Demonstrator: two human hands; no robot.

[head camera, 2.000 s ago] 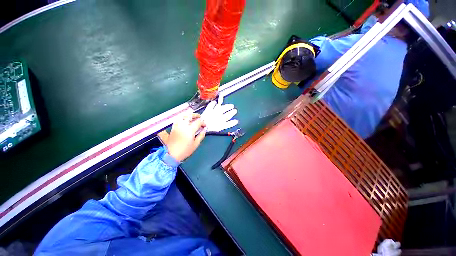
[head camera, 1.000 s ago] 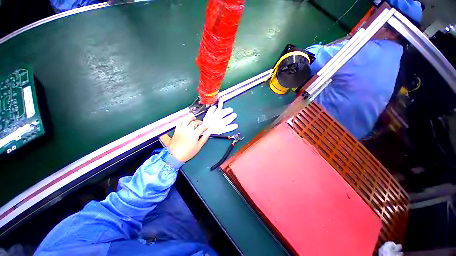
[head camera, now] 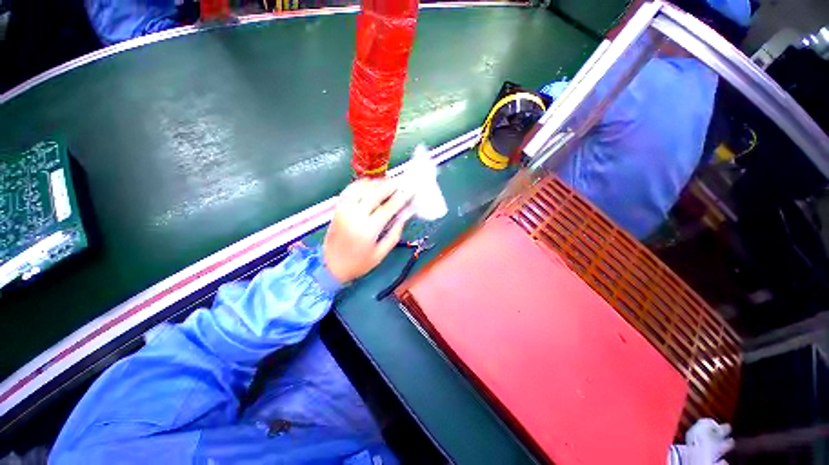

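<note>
My left hand, bare with a blue sleeve, grips a white work glove beside the red wrapped post. The glove is raised off the bench and blurred. Diagonal cutters with black handles lie on the green bench just right of my hand, partly behind it. A red pad lies on the orange slotted rack. Another white glove shows at the rack's lower right corner, cut off by the picture's edge; whether a hand is in it cannot be told. My right hand is not otherwise seen.
A red wrapped post stands at the conveyor rail. A green circuit board is on the conveyor at far left. A yellow and black round container stands at the bench end. A framed clear partition and a person in blue are beyond.
My left hand has moved a little right and lifted the white glove that lay flat by the post. The view has shifted slightly. The cutters remain on the bench.
</note>
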